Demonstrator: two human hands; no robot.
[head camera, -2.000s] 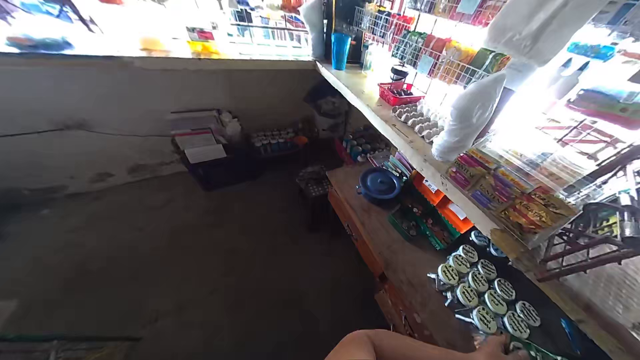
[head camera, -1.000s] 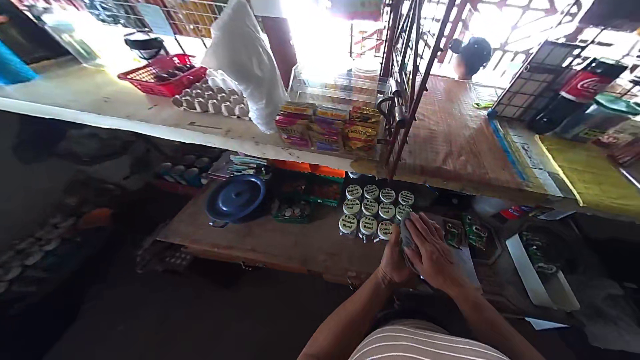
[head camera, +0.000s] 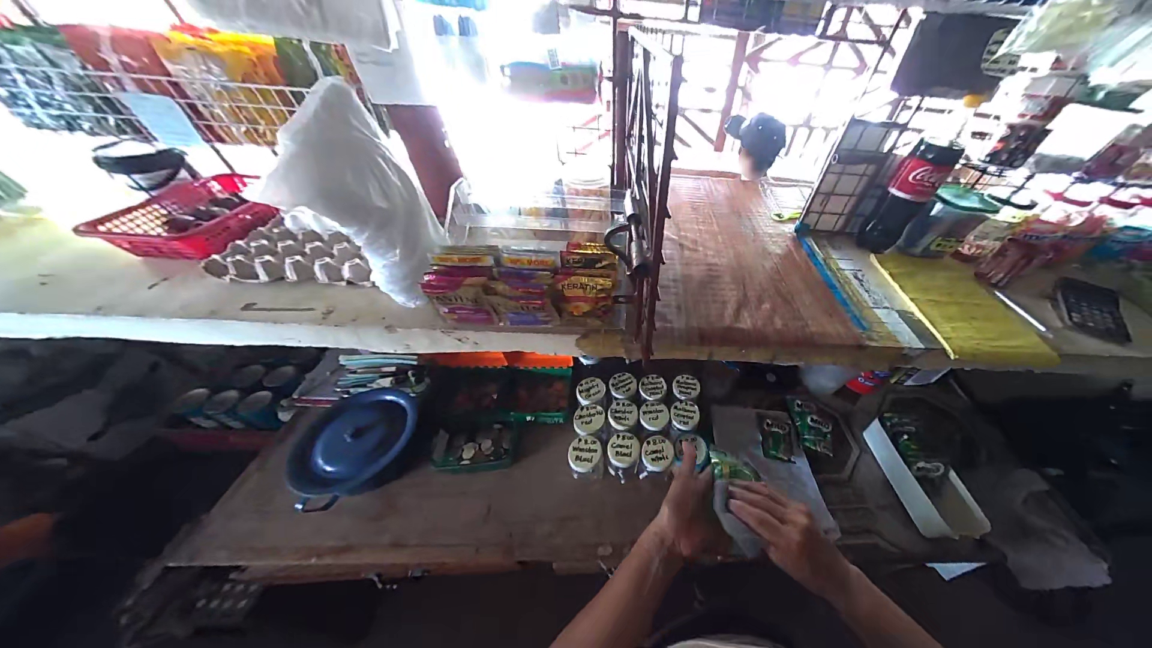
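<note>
My left hand (head camera: 688, 508) holds the left side of a clear plastic bag (head camera: 736, 517) with green sachets (head camera: 733, 466) in its upper part. My right hand (head camera: 781, 531) lies flat on the bag's right side, fingers pointing left. Just beyond my left hand stand rows of jars with white lids (head camera: 623, 450) that bear handwriting. Green Milo sachets (head camera: 776, 436) rest on a flat plastic sheet (head camera: 814, 499) to the right of my hands. Further right, more green sachets (head camera: 911, 445) lie by a long white open box (head camera: 931, 513).
On the lower wooden table are a blue lidded pot (head camera: 355, 441) and a green basket of coins (head camera: 472, 447). The upper counter holds a red basket (head camera: 180, 220), egg trays (head camera: 288, 256), sachet packs (head camera: 522, 288) and a cola bottle (head camera: 913, 189). Beyond the counter is a person in a dark cap (head camera: 760, 139).
The view has swung far to the right since the first frame. Since one second ago, my hands have shifted on the bag, and its green sachets now show between them.
</note>
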